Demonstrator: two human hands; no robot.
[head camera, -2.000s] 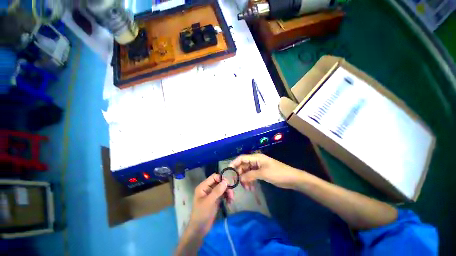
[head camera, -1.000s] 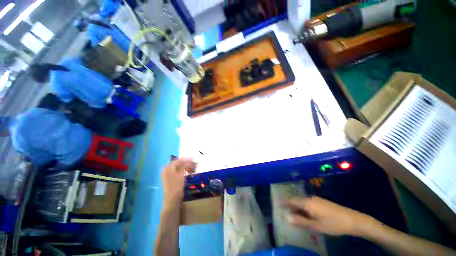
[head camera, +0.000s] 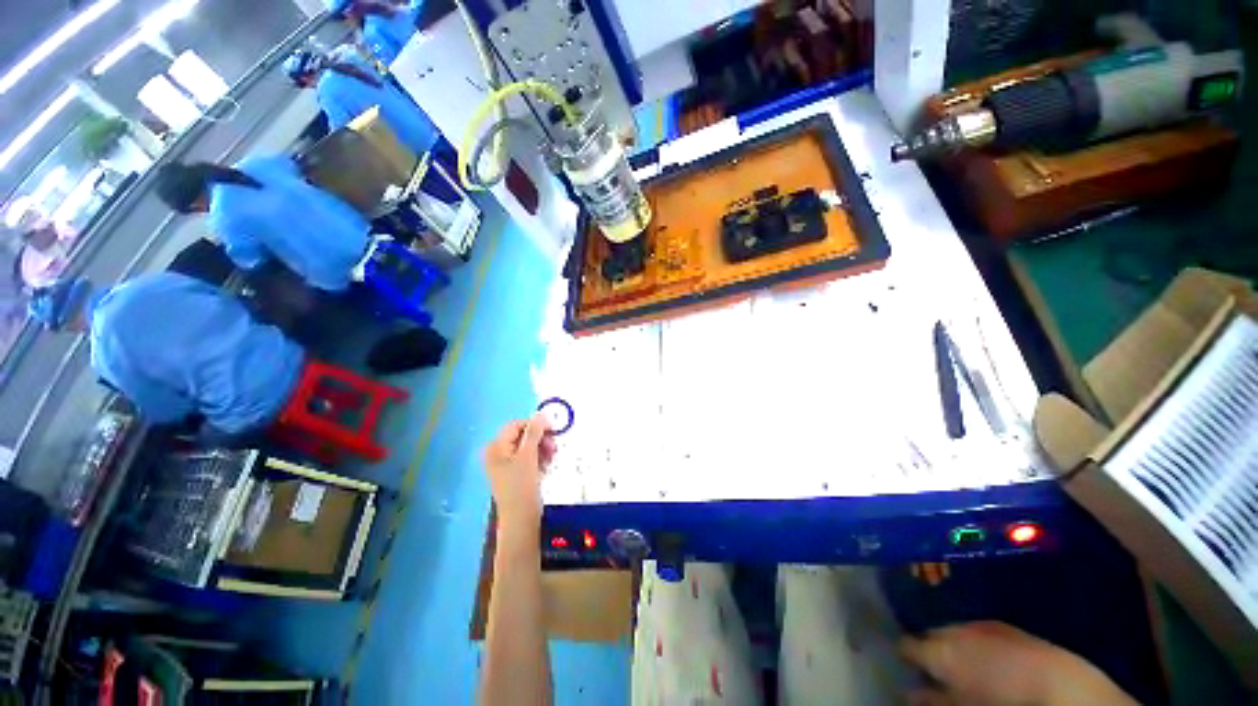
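The black ring part (head camera: 556, 415) is pinched between the fingertips of my left hand (head camera: 522, 458), at the left edge of the white table. My right hand (head camera: 1000, 665) is low at the bottom right, over my lap, partly cut off by the frame edge and blurred; its fingers are too unclear to tell if they hold anything. The orange fixture plate (head camera: 698, 276) in its dark frame lies at the back of the table. The press head (head camera: 607, 190) stands over its left nest (head camera: 624, 262). The right nest (head camera: 774, 224) is uncovered.
Tweezers (head camera: 951, 379) lie on the white table (head camera: 745, 414) at the right. An open carton (head camera: 1104, 476) with strips on a white sheet (head camera: 1207, 428) is at the right. A heat gun (head camera: 1090, 104) rests on a brown block. People in blue sit at the left near a red stool (head camera: 342, 407).
The view has swung left. My left hand has gone from over my lap to the table's left edge with the ring. My right hand has let go of the ring and moved away, low and right.
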